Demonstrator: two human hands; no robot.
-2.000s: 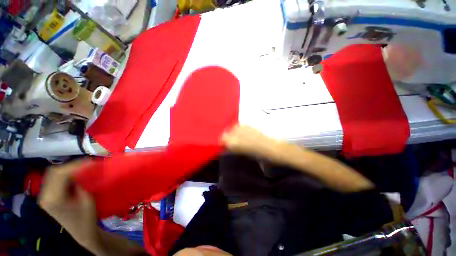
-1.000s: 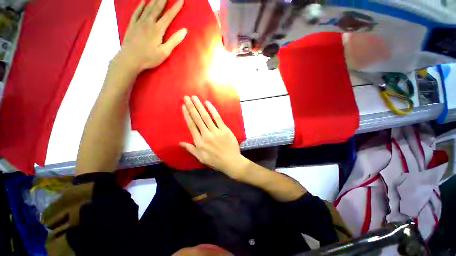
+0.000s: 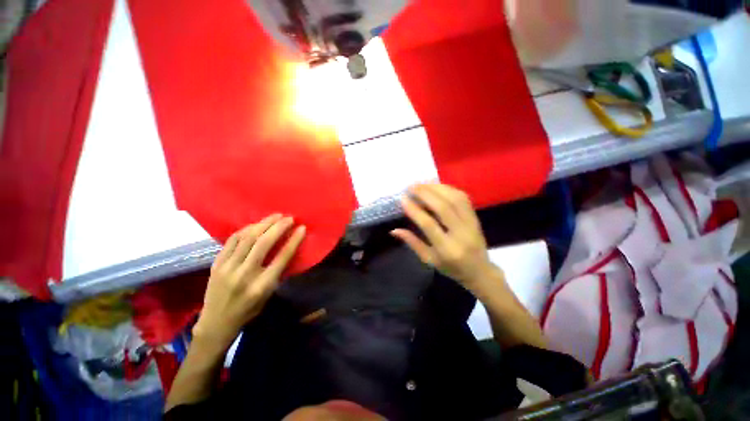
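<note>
A long red fabric panel point(image 3: 238, 140) lies on the white table left of the needle area, its rounded end over the front edge. My left hand point(image 3: 255, 259) rests with its fingertips on that end, fingers slightly apart. My right hand point(image 3: 444, 230) is at the table edge by the lower left corner of the small red panels point(image 3: 473, 107), fingers spread and bent; whether it touches them is unclear. The presser foot area point(image 3: 329, 57) of the machine stands between the two red pieces, beside a bright glow.
Stacked dark red panels point(image 3: 41, 140) lie far left. Scissors with green and yellow handles point(image 3: 617, 103) lie right, beside a small dark tray point(image 3: 681, 86). Pale pieces with red strips point(image 3: 650, 279) are at lower right. A blue bin with scraps point(image 3: 115, 403) is lower left.
The view has shifted, so the machine and small panels show further left. My left hand has moved from the panel's upper part to its front end. My right hand has left the panel and moved right.
</note>
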